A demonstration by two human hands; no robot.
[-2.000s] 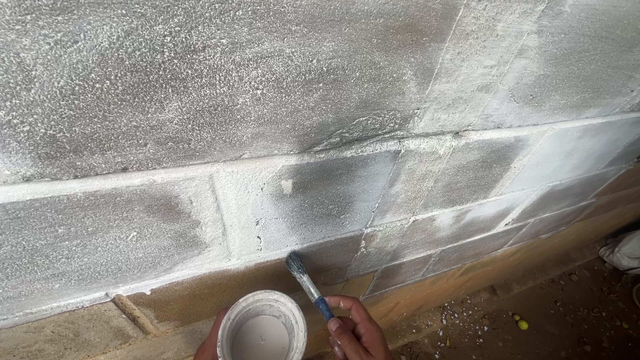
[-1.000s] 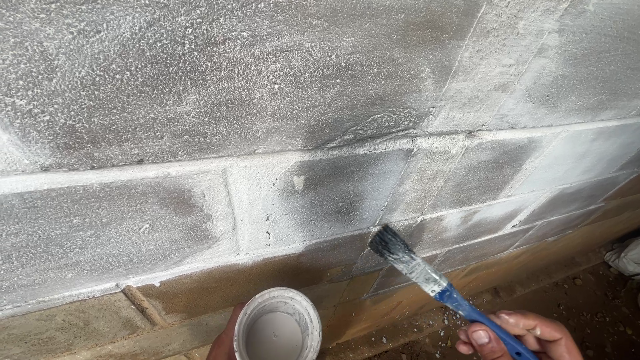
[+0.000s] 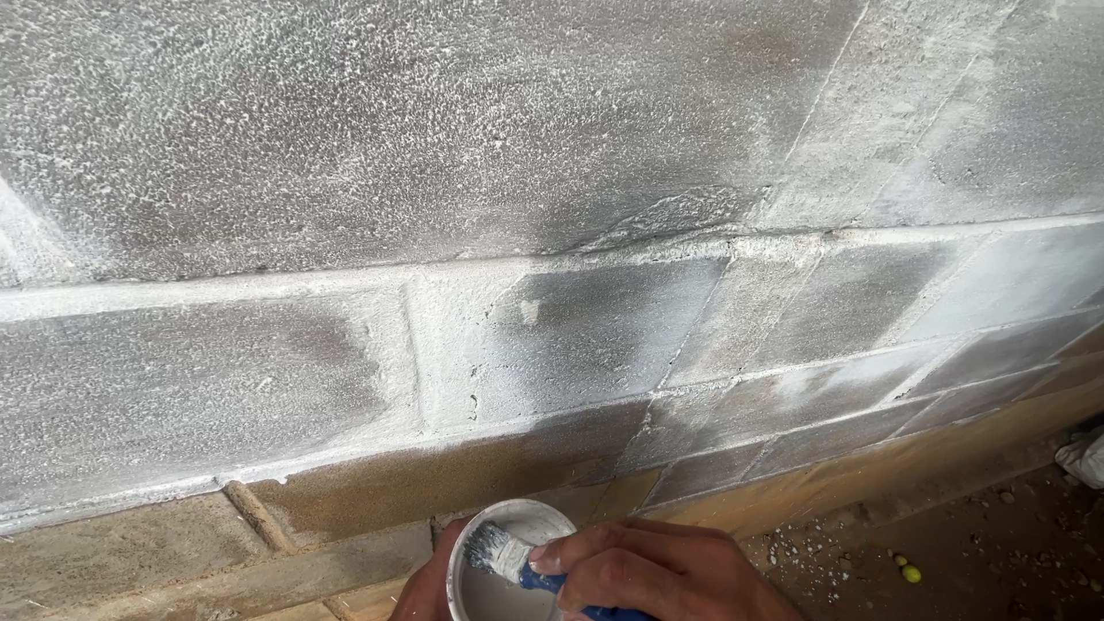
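My left hand grips a round white tub of whitish paint at the bottom centre, mostly hidden behind its side. In my right hand is a paintbrush with a blue handle; its paint-coated bristles are inside the tub, over the paint, near the left rim. Behind both stands a block wall, its mortar joints and many blocks coated white or greyish. Just above the tub, a bare brown block borders the white coating.
Uncoated tan blocks run along the wall's foot at lower left. Brown ground at lower right bears white specks, small stones and a yellow-green round thing. A whitish object lies at the right edge.
My right hand has moved left and brought the brush from in front of the wall into the tub. The tub remains in my left hand.
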